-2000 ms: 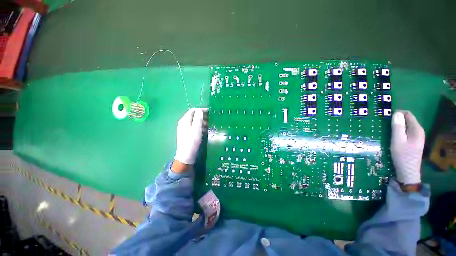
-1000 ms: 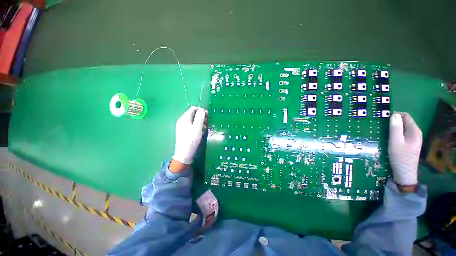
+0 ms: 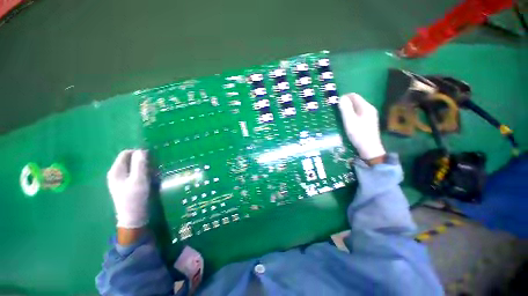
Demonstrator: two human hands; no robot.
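Observation:
A large green circuit board point(image 3: 231, 144) lies in front of me, tilted a little in the picture, with bright glare across it. A group of black power transistors point(image 3: 282, 87) sits at its far right part. My left hand point(image 3: 130, 188), in a white glove, grips the board's left edge. My right hand point(image 3: 362, 127), also gloved, grips its right edge. A solder spool point(image 3: 45, 178) with a green rim lies on the mat to the left. Whether the board touches the mat is hard to tell.
The green mat point(image 3: 81, 231) is under the work, with a darker green strip point(image 3: 173, 40) beyond. At the right are an iron stand with a brownish base point(image 3: 400, 118), a black round housing point(image 3: 448, 175), a cord with yellow tape point(image 3: 486, 115) and a red post point(image 3: 451, 26).
The view has swung to the right, so the board, hands and spool sit further left and look turned. The iron stand and red post now show. Both hands still hold the board.

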